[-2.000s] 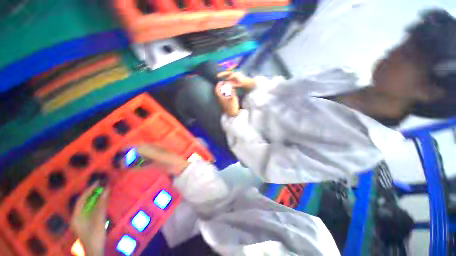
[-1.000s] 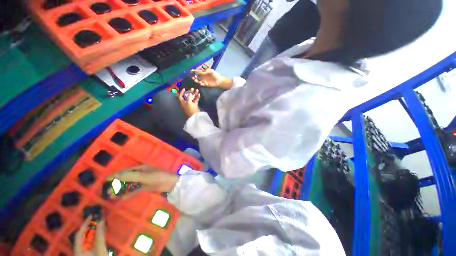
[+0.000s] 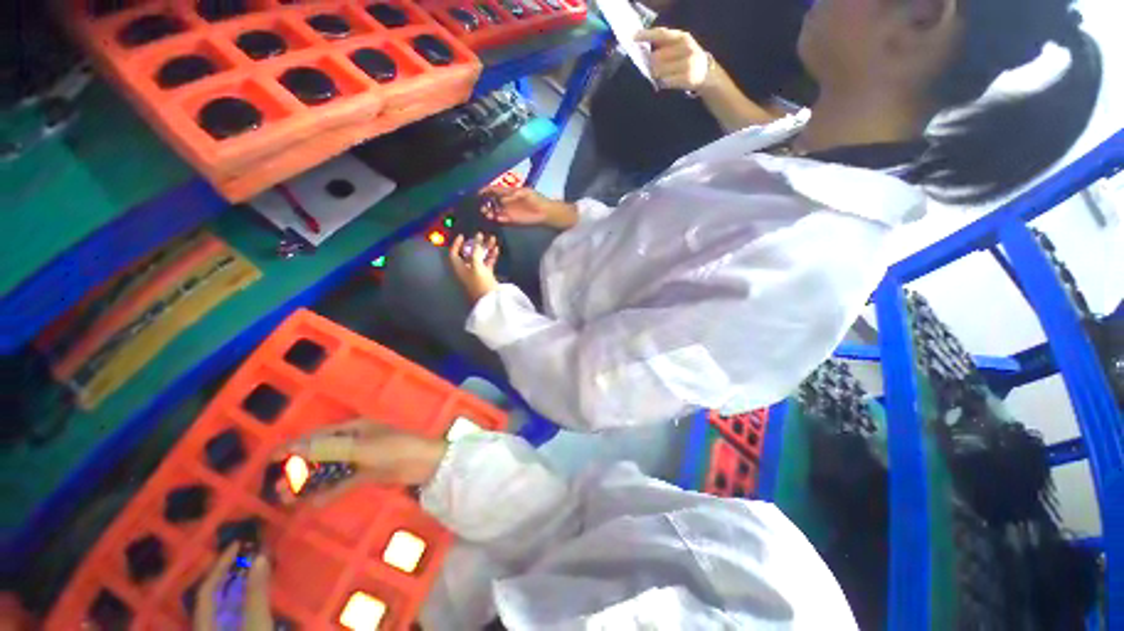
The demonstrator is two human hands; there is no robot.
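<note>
The orange-red compartment tray [image 3: 358, 370] lies low in the head view, with dark square devices in its outer pockets. My right hand [image 3: 376, 454], in a white sleeve, is over the tray's middle and holds a smartwatch body [image 3: 297, 473] with an orange-lit screen. My left hand [image 3: 253, 602] is at the bottom edge, partly cut off, and holds another device [image 3: 232, 589] glowing blue-purple between the fingers. Two yellowish-white lit devices [image 3: 403, 551] sit in pockets below my right hand. Another lit device shows beside my cuff.
Stacked orange trays [image 3: 290, 148] with dark devices stand on the green bench. Paper with a red pen [image 3: 351, 197] and bundled strips [image 3: 185, 321] lie there too. A neighbour in a white smock [image 3: 727, 284] sits close by. Another hand [image 3: 676, 59] holds white paper. Blue racks [image 3: 906, 456] stand right.
The screen in my right hand went from whitish-green to orange, and the left one from orange to blue-purple. Tray screens turned yellowish. The neighbour's head moved up and right; a hand with paper appeared.
</note>
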